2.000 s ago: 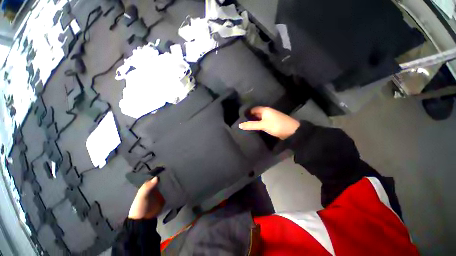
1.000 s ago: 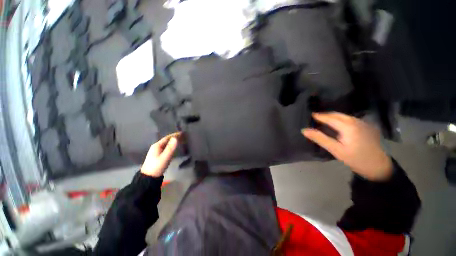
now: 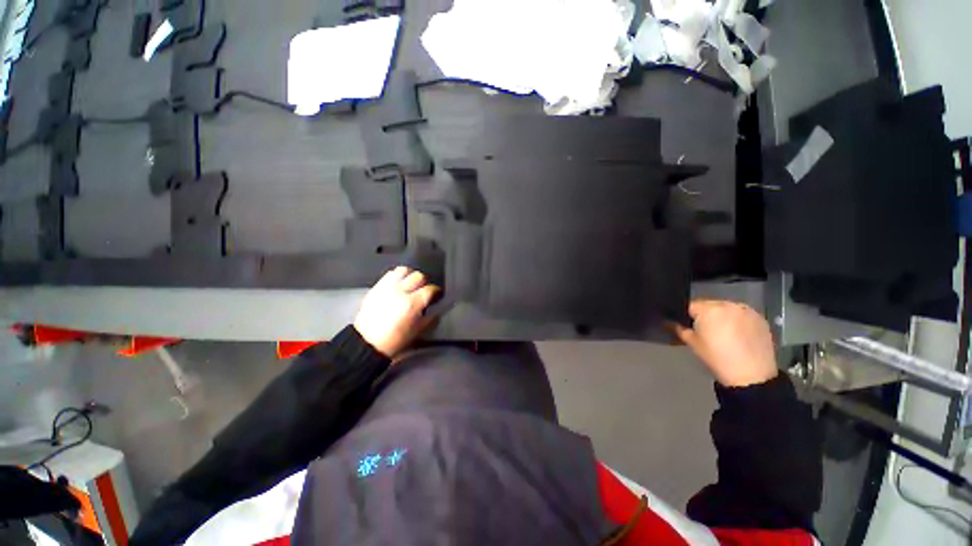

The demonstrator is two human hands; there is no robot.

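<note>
A black cut panel [image 3: 570, 240] with notched, tabbed edges lies at the near edge of the cutting table, in front of me. My left hand [image 3: 397, 309] is closed on its lower left corner, with the fingertips partly hidden against the black material. My right hand [image 3: 730, 339] grips its lower right corner, thumb and fingers at the edge. Other black cut panels [image 3: 282, 176] lie around it on the table, with small cut parts [image 3: 199, 213] between them.
A white cut piece [image 3: 343, 64] and a crumpled heap of white scraps [image 3: 533, 43] lie behind the panel. A stack of black parts [image 3: 869, 203] with a paper label [image 3: 810, 154] is at the right. The table's grey edge [image 3: 213, 311] runs along the near side.
The view has turned and the table edge now runs level. My hands have moved to the panel's two near corners, and the panel now lies squarely in front of me.
</note>
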